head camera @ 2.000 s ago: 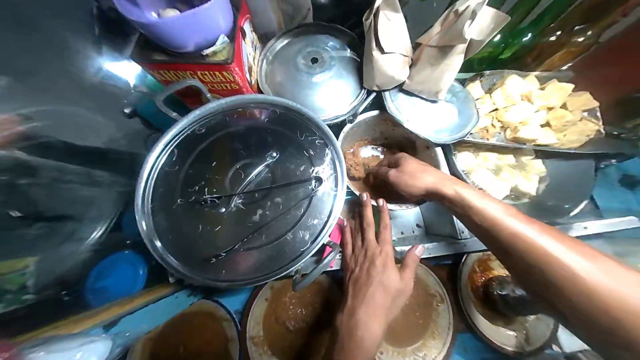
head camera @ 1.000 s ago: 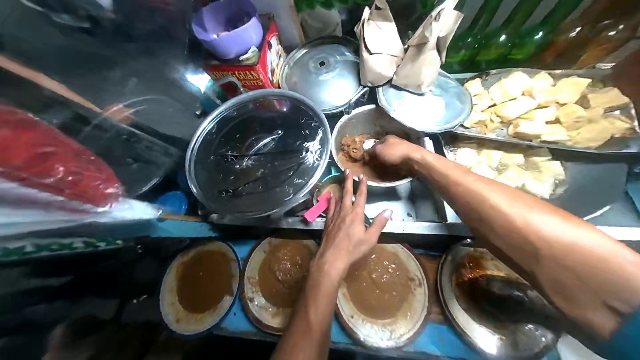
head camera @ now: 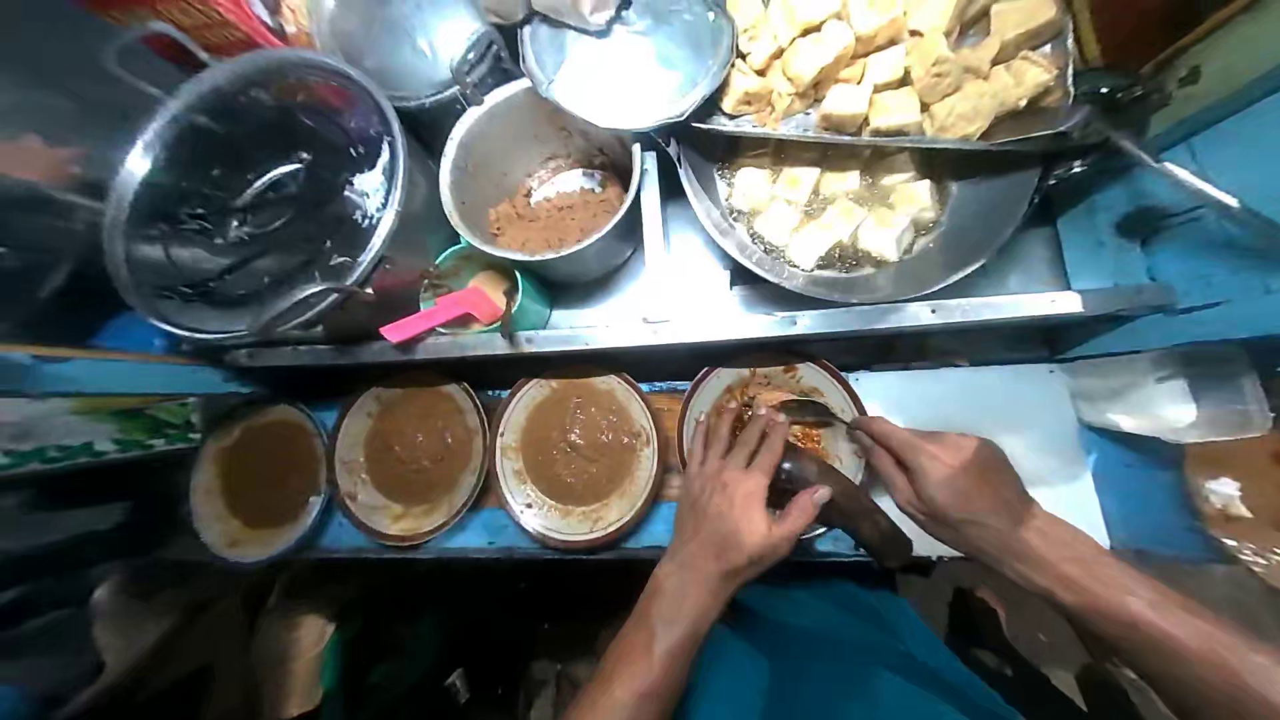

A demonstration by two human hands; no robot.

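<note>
My right hand (head camera: 945, 485) grips the handle of a metal spoon (head camera: 812, 411), whose bowl is over a brown-rimmed plate (head camera: 850, 395) with reddish-brown paste on it. My left hand (head camera: 735, 490) lies over the left part of this plate, fingers spread, beside a dark pestle (head camera: 845, 508) that leans on the plate. Whether the left hand touches the pestle or plate is unclear. To the left stand a plate of brown sauce (head camera: 578, 455), a second sauce plate (head camera: 412, 458) and a third (head camera: 262, 480). A metal pot (head camera: 540, 175) behind them holds brown paste and a spoon.
Pale pieces fry in a wok of oil (head camera: 850, 225), below a tray of fried tofu (head camera: 1000, 125). A large lidded pot (head camera: 255, 195) stands at left, near a green cup (head camera: 535, 300) with a pink-handled utensil (head camera: 440, 312). A metal ledge (head camera: 800, 325) separates stove and plates.
My right hand has left the metal pot and is now at the plate with the reddish-brown paste, holding a spoon. My left hand has moved right to the same plate. The view has shifted.
</note>
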